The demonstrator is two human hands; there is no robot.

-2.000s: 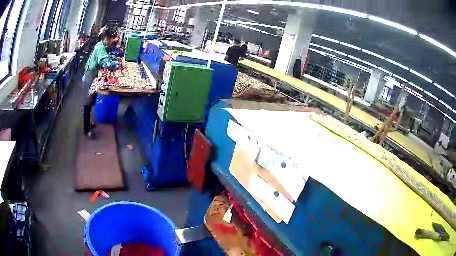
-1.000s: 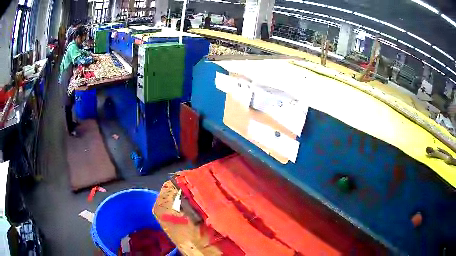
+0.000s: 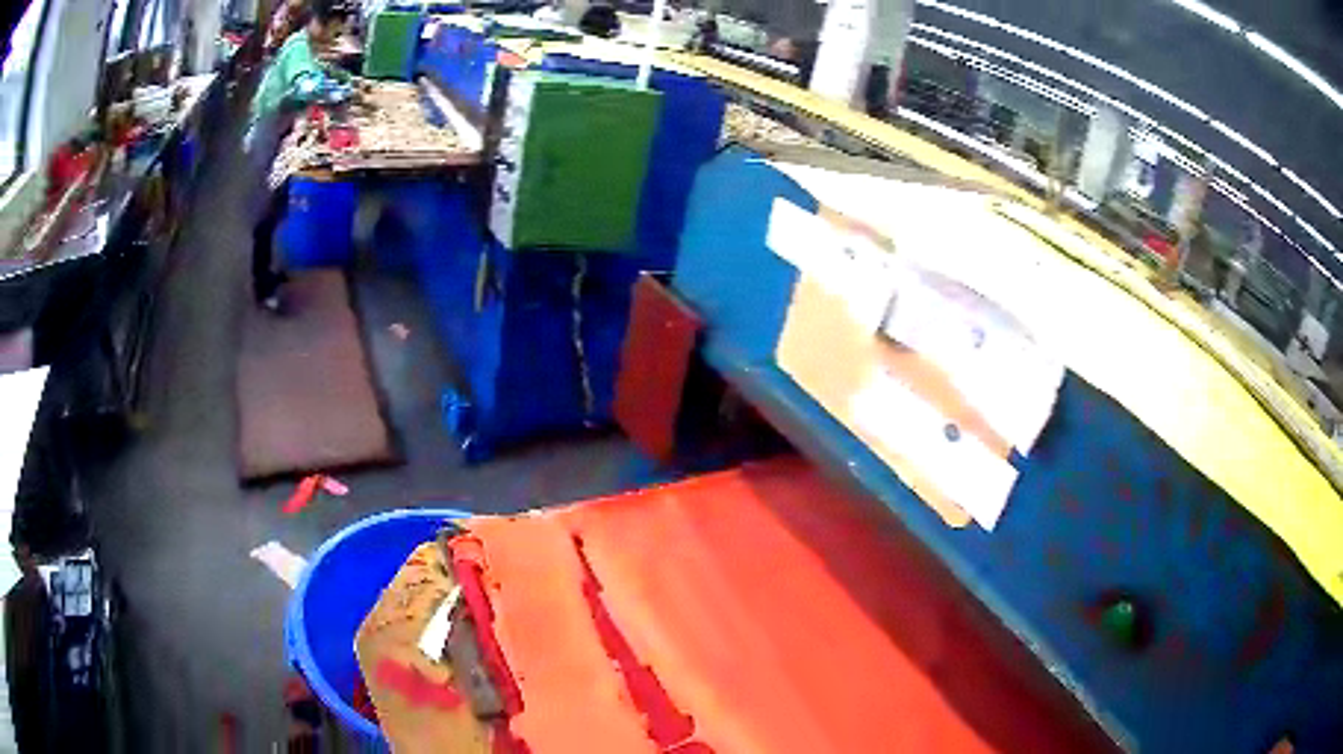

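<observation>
The orange-red sheet material lies over the press bed under the blue press beam. A darker red gap runs lengthwise near its front edge, and its left edge is ragged and dark red. The wooden front board shows at the left end, with a small white slip, a red scrap and a dark bar on it. Neither of my hands is in the picture.
A blue tub stands on the floor, partly behind the board. White papers hang on the beam, above a green knob. A brown mat, red scraps and a green cabinet lie beyond. A person works at another bed.
The view has shifted. The orange-red sheet now covers more of the bed towards its front and left end, and the dark gap lies nearer the front. The board now hides more of the tub.
</observation>
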